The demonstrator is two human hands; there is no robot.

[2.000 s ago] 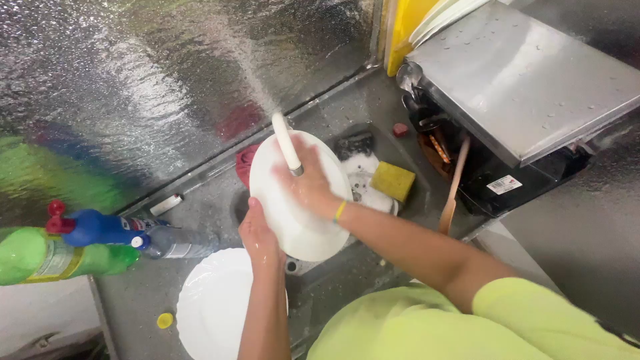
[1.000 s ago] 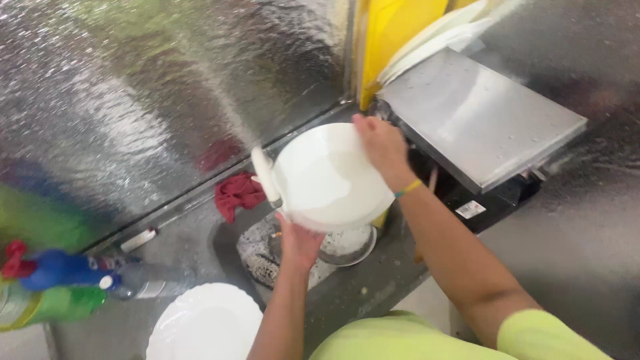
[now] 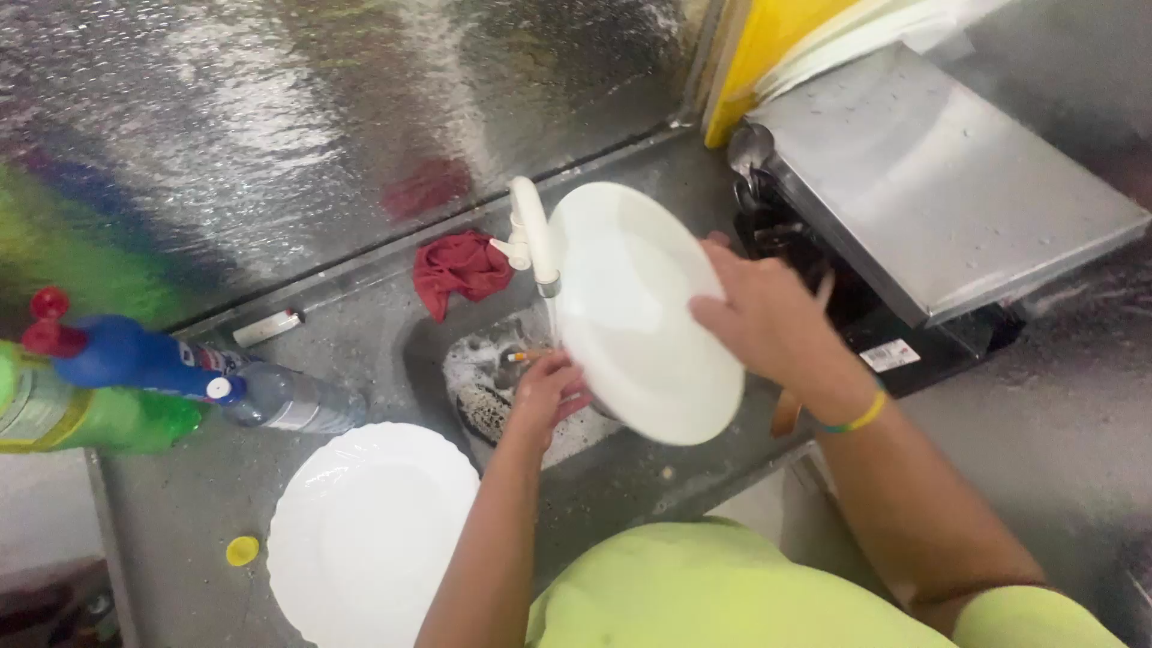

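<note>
A white plate [image 3: 643, 315] is held tilted over the sink, just right of the white faucet [image 3: 535, 234], whose water runs down by its left edge. My right hand [image 3: 765, 315] grips its right rim, thumb on the near face. My left hand [image 3: 551, 396] is at its lower left edge, under the faucet; whether the fingers grip the rim is hard to tell. Below them the sink [image 3: 427, 378] holds suds and a dark, foamy item. On the counter to the left lies a white scalloped plate [image 3: 373, 540].
A red cloth [image 3: 462, 270] lies behind the sink. Bottles stand or lean at left, among them a blue bottle [image 3: 135, 351] and a clear plastic bottle [image 3: 297, 396]. A yellow cap [image 3: 242, 551] is near the scalloped plate. At right, a metal lid [image 3: 954, 180] tops a black rack.
The held plate has gone from under the faucet to its right and is now tilted more steeply. My right hand has moved from the plate's face to its rim.
</note>
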